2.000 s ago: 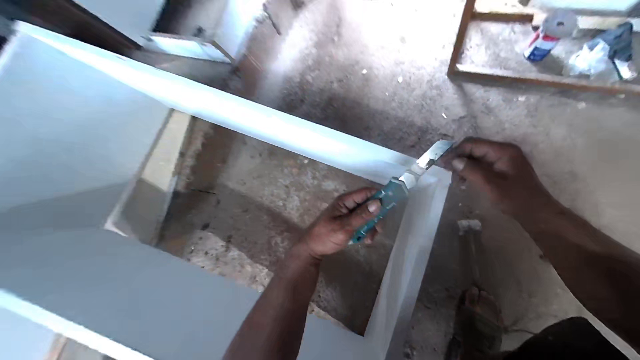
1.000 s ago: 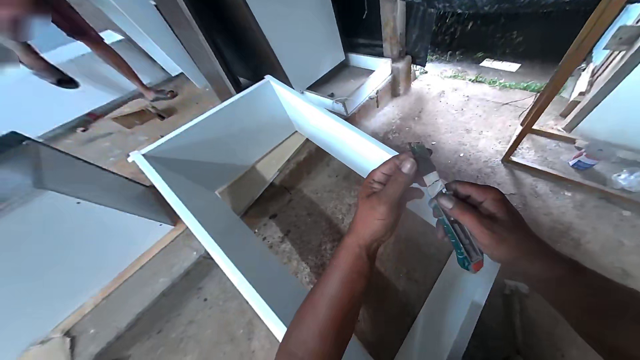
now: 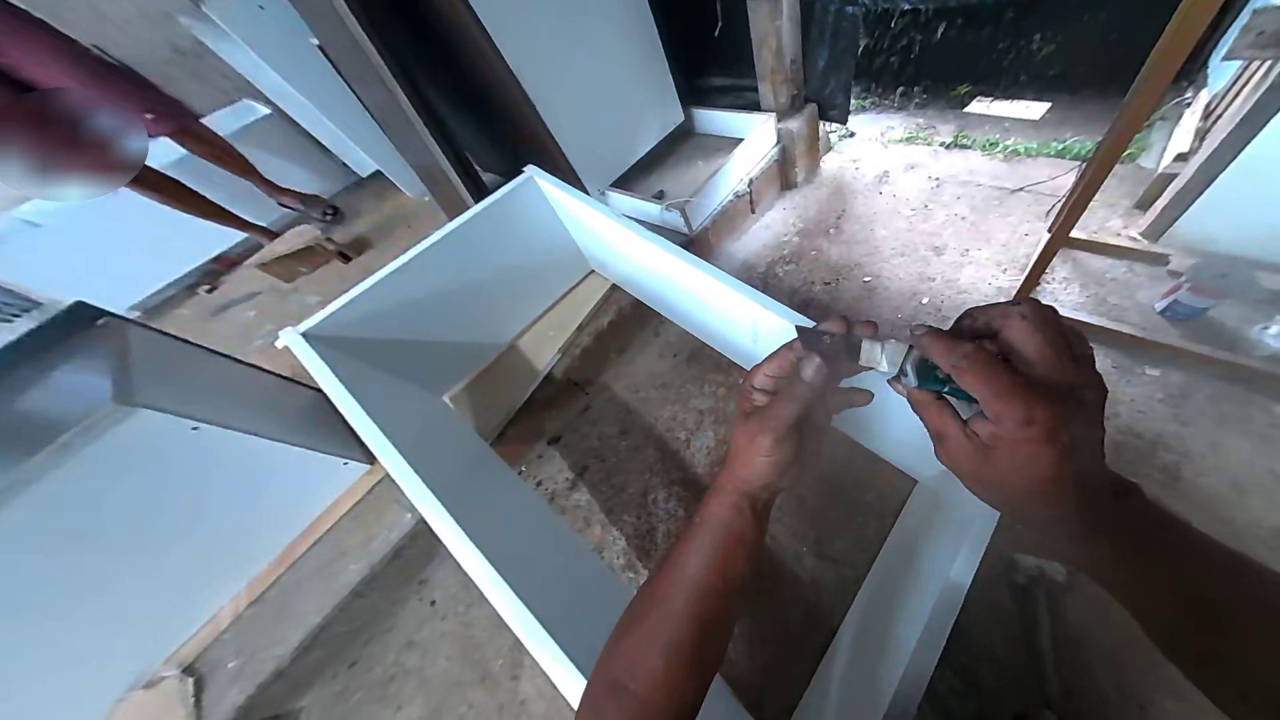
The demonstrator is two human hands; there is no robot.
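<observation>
A putty knife with a green handle (image 3: 935, 378) is held in both my hands above the right end of a white open box frame (image 3: 660, 285). My right hand (image 3: 1025, 400) is closed around the handle. My left hand (image 3: 785, 410) pinches the dark metal blade (image 3: 828, 345) between thumb and fingers, with some fingers spread below it. Pale tape or a light band shows between blade and handle. The frame lies around bare floor, and my left forearm crosses its opening.
Another person's legs (image 3: 215, 165) are at the upper left. A dark-edged white panel (image 3: 180, 500) lies at the left. Behind the frame is a shallow white box (image 3: 740, 125) beside a wooden post (image 3: 785, 90). At the right are a wooden frame (image 3: 1110, 150) and a container (image 3: 1190, 300).
Two seconds ago my left hand held the green handle; now my right hand holds it and my left pinches the blade. The handle has turned since a second ago. The view has shifted largely from the first frame.
</observation>
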